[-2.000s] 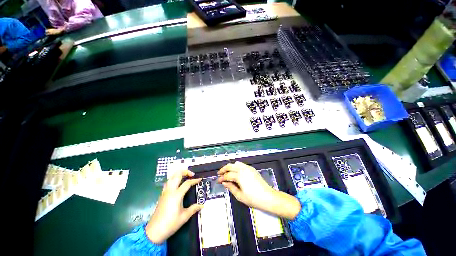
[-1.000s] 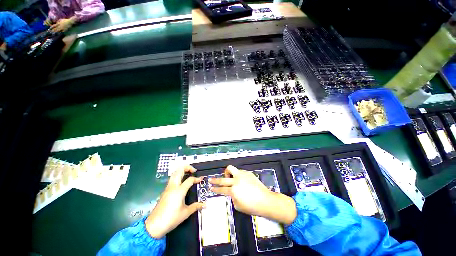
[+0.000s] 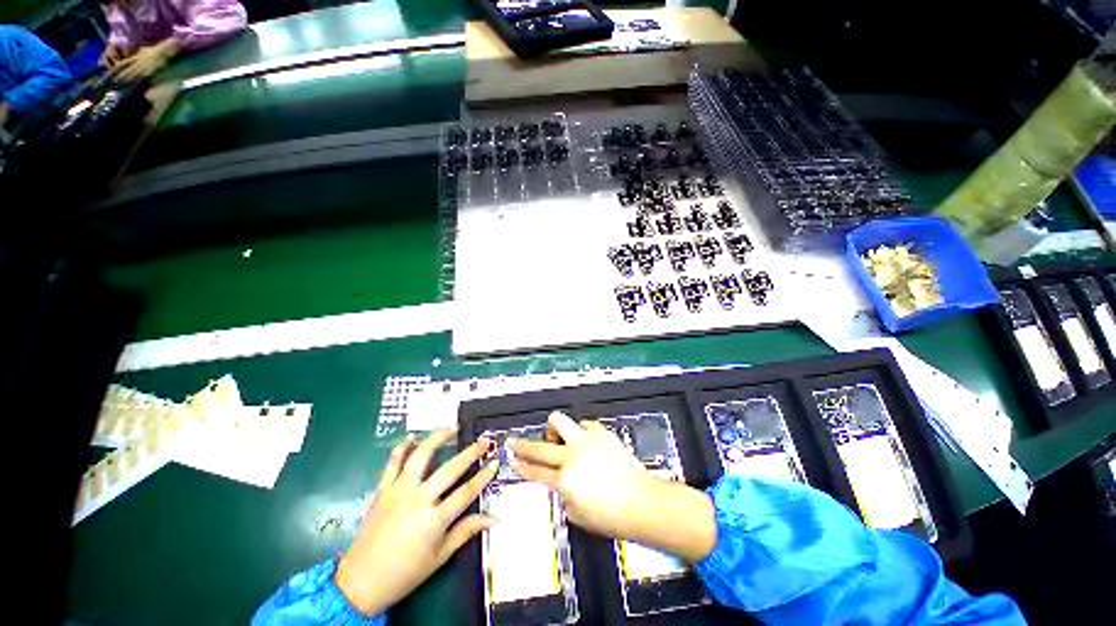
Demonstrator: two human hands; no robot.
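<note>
A black phone tray [image 3: 796,374] holds four open phone bodies side by side. My left hand [image 3: 414,520] lies at the left edge of the leftmost phone body [image 3: 524,550], fingers spread, fingertips at its dark top end. My right hand [image 3: 602,479] reaches over the same phone from the right, its fingertips on the camera area near my left fingertips. Whether anything small is under or between the fingertips of either hand cannot be told. My right hand and sleeve partly cover the second and third phones.
Camera modules [image 3: 694,291] stand in rows on the pale board [image 3: 539,281], beside stacked blister trays [image 3: 796,153]. A blue bin [image 3: 924,272] holds cream scraps. Adhesive strips [image 3: 202,434] lie left, a dot sheet [image 3: 401,401] behind the tray. Another phone tray [image 3: 1055,330] is right. A person in pink [image 3: 196,25] is far left.
My left hand has flattened, its fingers now spread and straighter beside the phone. My right fingertips have shifted slightly left and down over the camera area since the first frame.
</note>
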